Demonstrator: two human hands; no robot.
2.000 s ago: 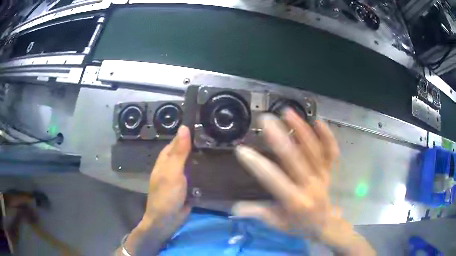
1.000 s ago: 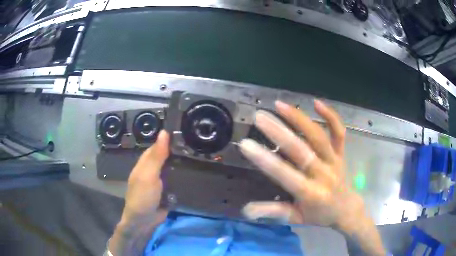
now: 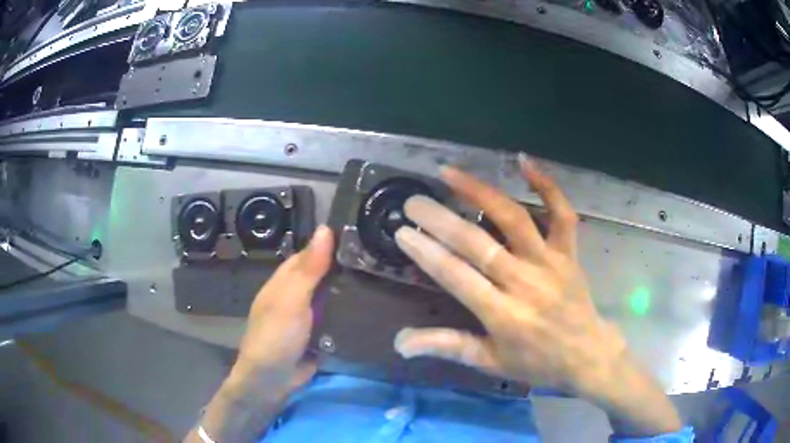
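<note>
A carrier fixture [image 3: 390, 311] is held in front of me, tilted a little. Its left speaker driver [image 3: 378, 221] shows as a black ring with a domed centre; the right driver is hidden behind my right hand. My left hand [image 3: 281, 303] grips the fixture's left edge with the thumb on top. My right hand [image 3: 511, 277] is spread over the fixture, with two pale-covered fingertips on the left driver's centre and the thumb over the plain lower half. A second fixture [image 3: 216, 290] with two black drivers lies on the metal worktop to the left.
The green conveyor belt [image 3: 346, 73] runs beyond the silver side rail [image 3: 225, 140]. Another fixture [image 3: 165, 80] with two paler round units is on the belt's far left. A blue bin [image 3: 736, 307] stands at the right bench end. A blue smock is below the held fixture.
My right hand's fingertips have moved left from the right side of the fixture onto the left driver. A fixture has come into view on the belt at upper left.
</note>
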